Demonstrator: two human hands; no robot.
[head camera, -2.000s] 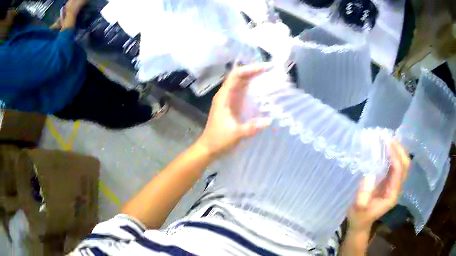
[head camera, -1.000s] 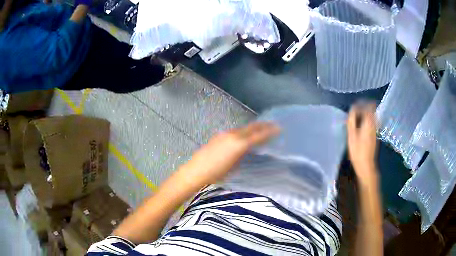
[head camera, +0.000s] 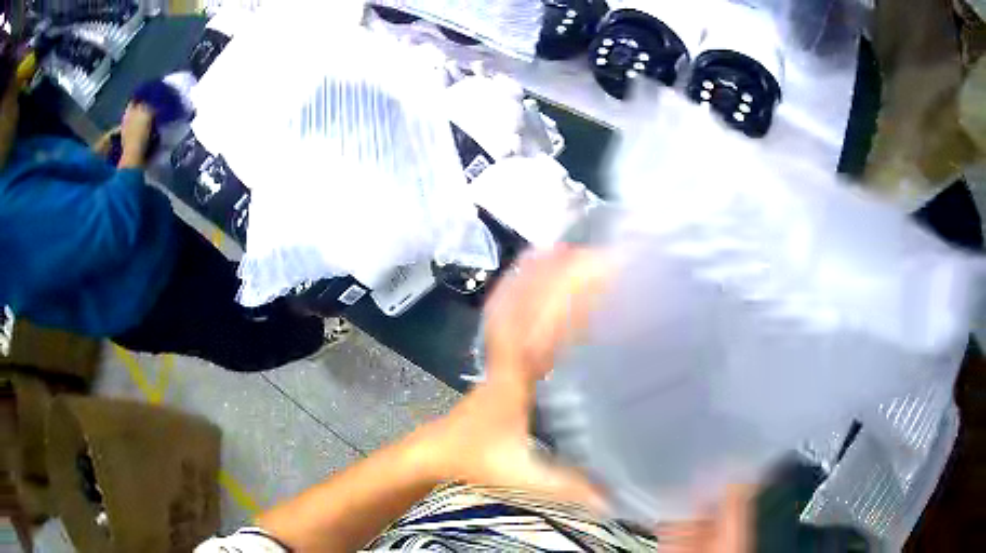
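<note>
A clear air-column bag (head camera: 660, 378), blurred and rounded like a cup, is held close in front of me. My left hand (head camera: 530, 378) grips its left side, fingers over the upper edge and thumb below. My right hand (head camera: 722, 516) is blurred and mostly hidden at the bag's lower edge; its fingers appear to hold it. Another blurred clear bag (head camera: 822, 259) lies behind and to the right, and where the two part is hard to tell.
A pile of shiny clear bags (head camera: 357, 162) covers cameras on the dark green bench. Black-fronted cameras (head camera: 735, 92) stand on a white sheet at the back. A person in blue (head camera: 81, 232) is at left. A brown carton (head camera: 141, 464) is on the floor, lower left. More ribbed bags (head camera: 892, 454) lie at right.
The view has shifted, showing more bench and cameras. The held bag has risen from near my lap and looks larger. My right hand has moved from the bag's right side to its lower edge.
</note>
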